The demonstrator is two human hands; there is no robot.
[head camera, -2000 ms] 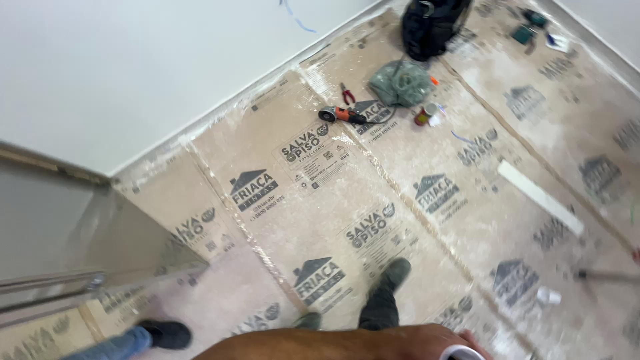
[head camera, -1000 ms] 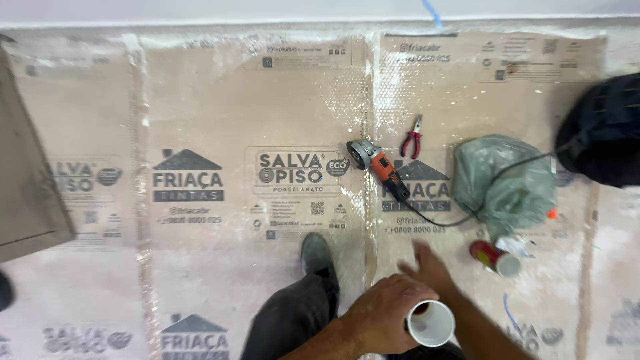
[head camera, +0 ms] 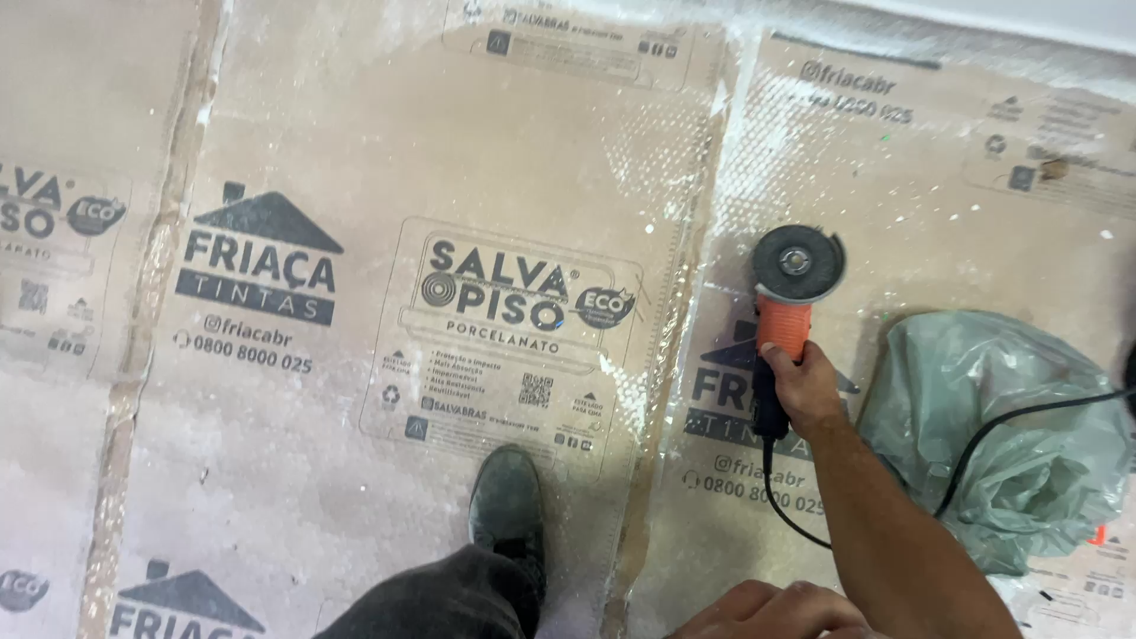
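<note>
My right hand (head camera: pixel 806 387) is closed around the body of an orange and black angle grinder (head camera: pixel 784 330), held over the floor covering. Its dark disc (head camera: pixel 799 263) faces up, and a black power cord runs from its lower end, passing behind my forearm. At the bottom edge shows part of my left hand (head camera: pixel 781 612), knuckles up; its fingertips and whatever it may hold are cut off by the frame.
Printed protective board (head camera: pixel 355 133) with taped seams covers the floor. A greenish plastic bag (head camera: pixel 994 426) lies right of my forearm, a black cord (head camera: pixel 994 424) across it. My shoe (head camera: pixel 508 501) stands at lower centre. A white wall base (head camera: pixel 1074 22) borders the top right.
My right hand has reached forward and taken hold of the grinder, which lay beside red-handled pliers on the floor. The white cup at my left hand no longer shows. The view is closer.
</note>
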